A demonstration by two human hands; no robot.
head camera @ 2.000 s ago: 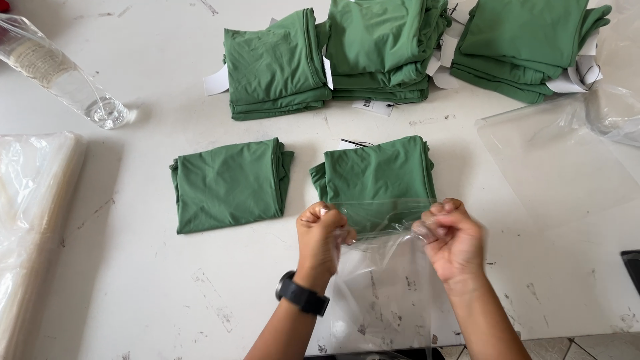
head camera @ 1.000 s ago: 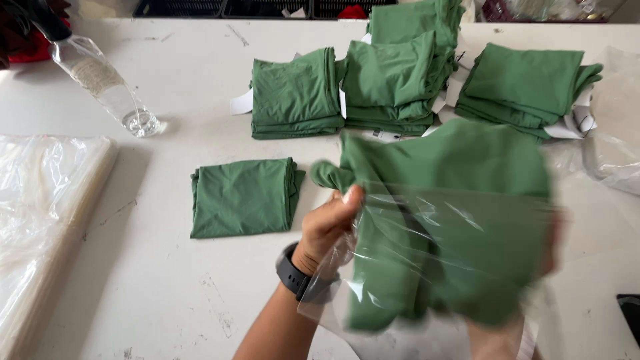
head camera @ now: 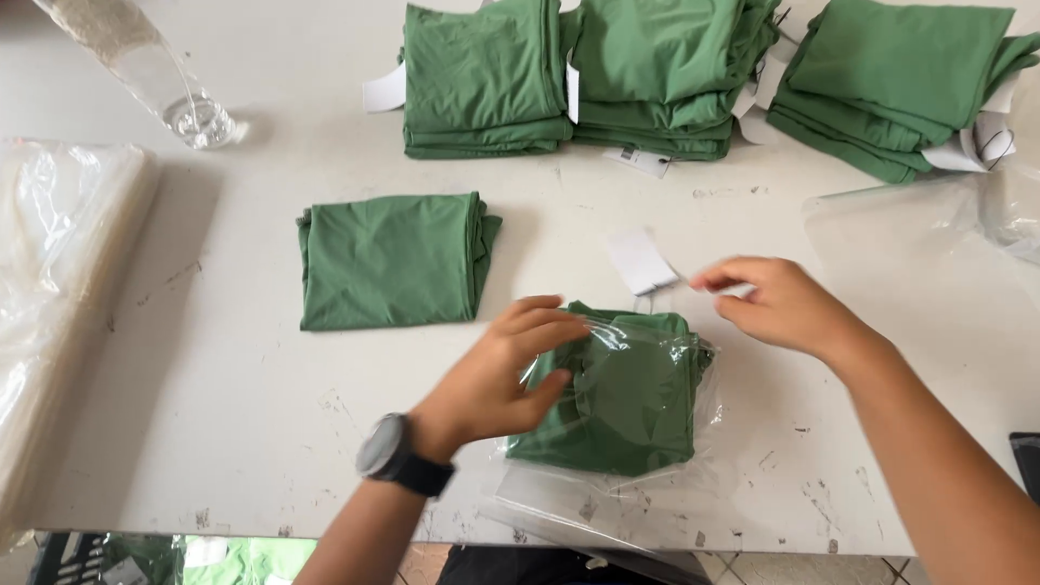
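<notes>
A folded green garment [head camera: 634, 398] lies in a clear plastic bag [head camera: 569, 496] near the table's front edge. Its white hang tag [head camera: 640, 262] sticks out beyond the bag's far end. My left hand [head camera: 520, 370], with a watch on the wrist, is over the left side of the bagged garment, fingers apart; whether it touches the bag is unclear. To the right of the tag is my right hand [head camera: 760, 305], fingers slightly curled; whether its fingertips touch the tag or its string cannot be told. Another folded green garment [head camera: 394, 264] lies left of the bag.
Stacks of folded green garments [head camera: 487, 77] with tags line the back. Clear plastic bags [head camera: 65, 284] are piled at left, near a clear bottle [head camera: 154, 73]. More clear plastic [head camera: 918, 236] lies at right. A dark crate [head camera: 69, 561] stands below the front edge.
The garment from the right of the front pair has been lifted and put in the clear bag, which now rests on the table. Both hands have let go of the garment's sides.
</notes>
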